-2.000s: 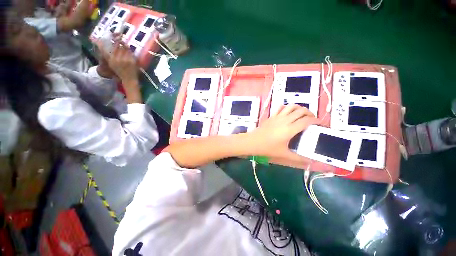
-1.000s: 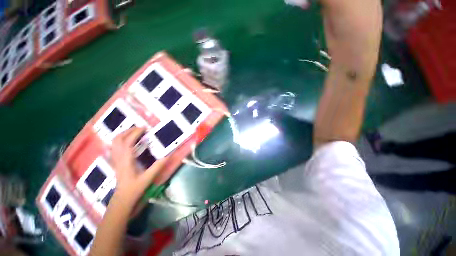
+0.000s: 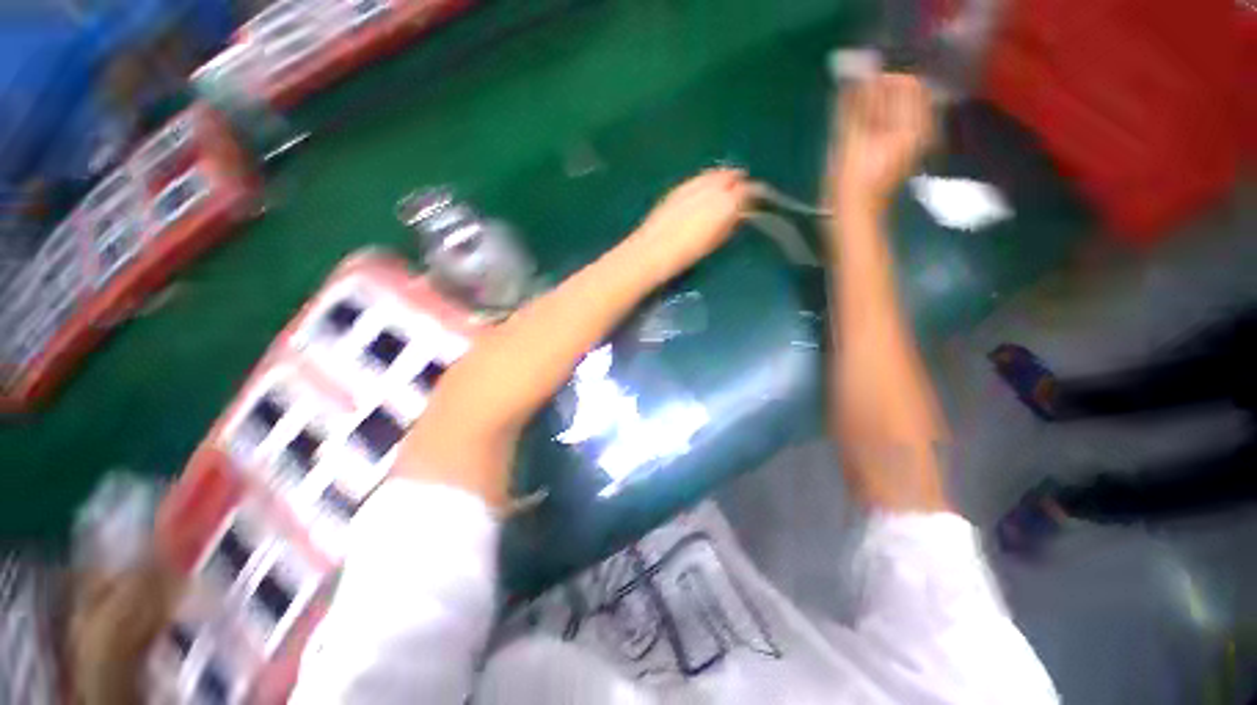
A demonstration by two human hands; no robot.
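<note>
The pink-red foam tray [image 3: 210,499] at the left holds several white screen units [image 3: 375,433], blurred. My left hand [image 3: 700,218] is off the tray, reaching over the green mat, with its fingertips at a pale strand [image 3: 789,203]. Blur hides whether it grips the strand. My right hand [image 3: 882,135] is farther right with its fingers curled. A small white piece [image 3: 855,64] shows at its far edge; whether the hand holds it is unclear.
A clear bottle [image 3: 473,254] stands beyond the tray. Clear film [image 3: 623,424] glints on the mat. A white scrap [image 3: 962,203] lies right of my right hand. Other trays [image 3: 228,176] are at upper left, a red surface [image 3: 1117,110] at upper right. A person's legs [image 3: 1172,393] show at right.
The view has shifted. My left hand has left the tray's units and moved right across the mat. My right hand, out of view before, now shows.
</note>
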